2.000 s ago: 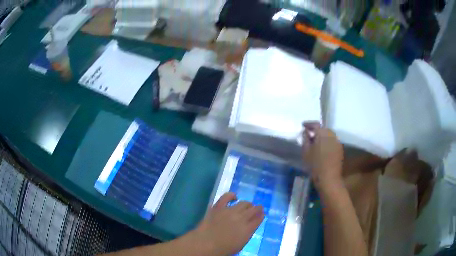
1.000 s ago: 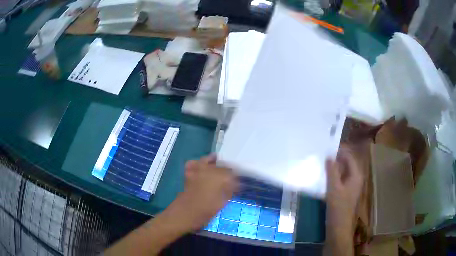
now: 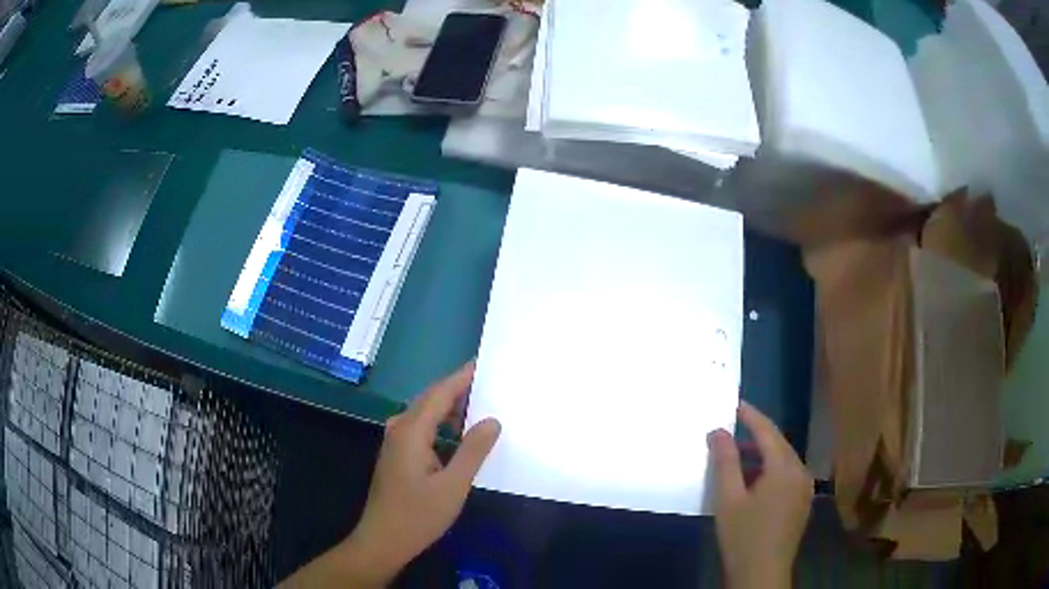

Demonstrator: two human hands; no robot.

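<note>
A white backsheet (image 3: pixel 610 334) lies flat in front of me, with small dark holes near its right edge. It covers the blue cells, which no longer show. My left hand (image 3: pixel 435 460) holds its lower left edge, thumb on top. My right hand (image 3: pixel 762 489) holds its lower right edge, thumb on top. A blue solar cell sheet (image 3: pixel 328 265) with white side strips lies on the table to the left.
A backsheet stack (image 3: pixel 650 75) and a film pile (image 3: pixel 845 98) stand behind. An open carton (image 3: pixel 957 368) is at right, a wire basket (image 3: pixel 109 449) below the table at left. A phone (image 3: pixel 460 58) lies on cloth beyond a marked white sheet (image 3: pixel 259 69).
The white sheet has come down from the stack, tilted in my hands, to lie flat over the blue cells. My hands have moved to its lower side edges. The view has tipped downward.
</note>
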